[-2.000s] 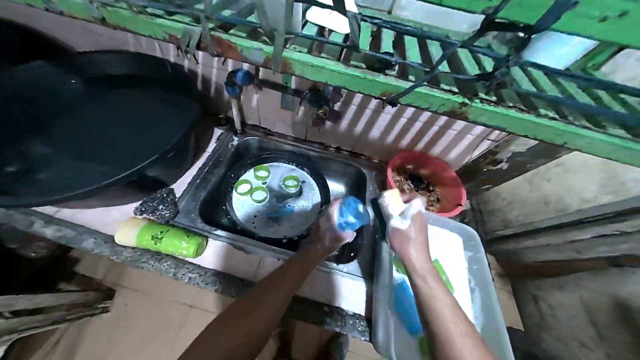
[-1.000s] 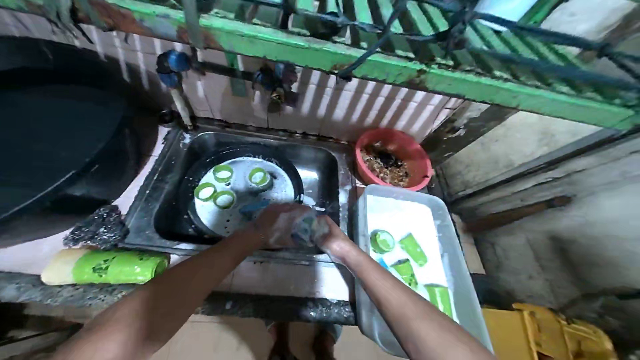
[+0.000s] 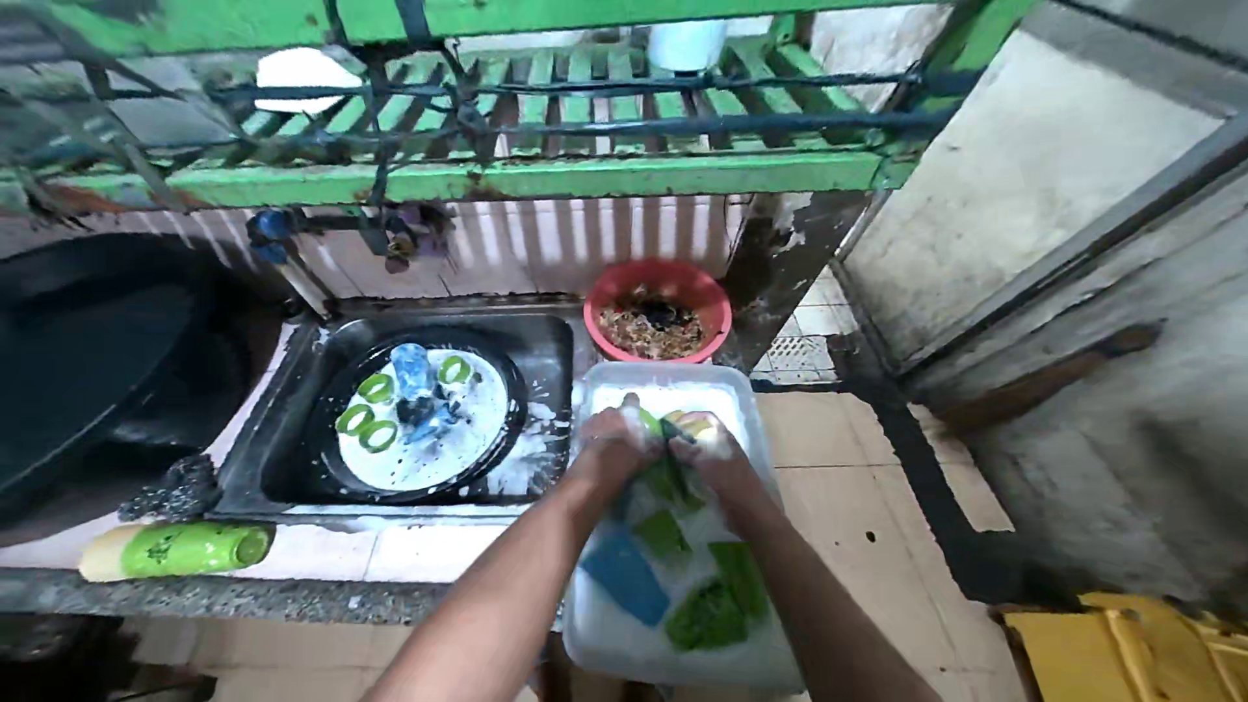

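Observation:
My left hand (image 3: 621, 436) and my right hand (image 3: 704, 444) are together over the far part of a translucent plastic tub (image 3: 624, 668) of soapy water. The left hand grips a green item, probably a cup. A yellowish sponge shows at my right hand's fingers, which also touch the green item. Nearer in the tub lie green cups (image 3: 710, 616) and a blue item (image 3: 627, 575). In the sink, a round black basin (image 3: 512, 409) of suds holds several green rings (image 3: 378, 436) and a blue cup (image 3: 412, 369).
A red bowl of food scraps (image 3: 593, 317) stands behind the tub. A stainless sink (image 3: 556, 341) with a faucet (image 3: 304, 288) is left of it. Green and cream stacked cups (image 3: 185, 549) lie on the counter's front, near a large black basin (image 3: 88, 361). A green slatted rack (image 3: 526, 180) hangs above.
Both hands have moved from the sink to the tub on the right. A blue cup now lies in the sink's basin among the rings. The view has swung to the right.

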